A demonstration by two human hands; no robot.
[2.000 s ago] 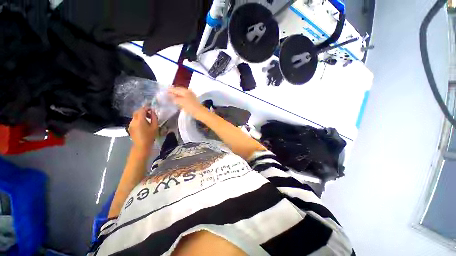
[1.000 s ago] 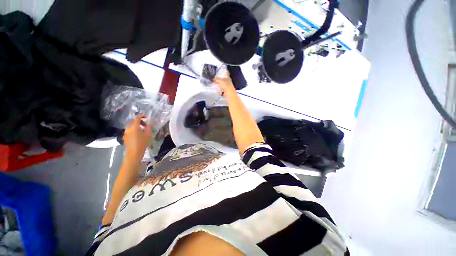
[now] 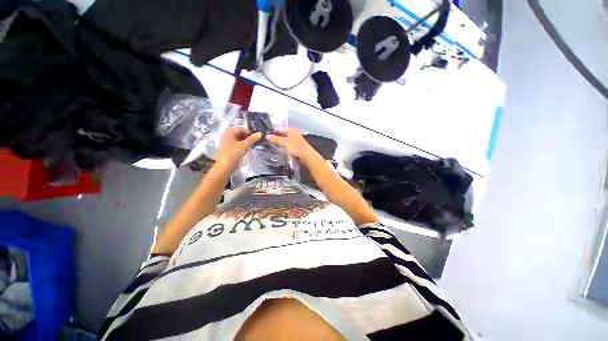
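Both my bare hands meet over the tray in front of my body. My left hand [image 3: 235, 145] and my right hand [image 3: 289, 142] hold a clear polybag [image 3: 239, 170] between them. A small dark bundle [image 3: 259, 122] shows at its top, between my fingertips. More dark contents show through the film below my hands; I cannot tell what they are. A larger crumpled clear polybag [image 3: 181, 120] lies to the left, against the black garments.
Black garments [image 3: 80, 86] are heaped at left. Black cut fabric parts [image 3: 410, 190] lie in the right tray. A small dark bundle [image 3: 325, 89] lies near the two spool discs [image 3: 384, 48]. A red crate [image 3: 47, 180] and a blue crate [image 3: 50, 266] stand at lower left.
My right hand has come back from beside the thread stand to meet my left hand. The polybag with the dark bundle has moved from there to between my hands.
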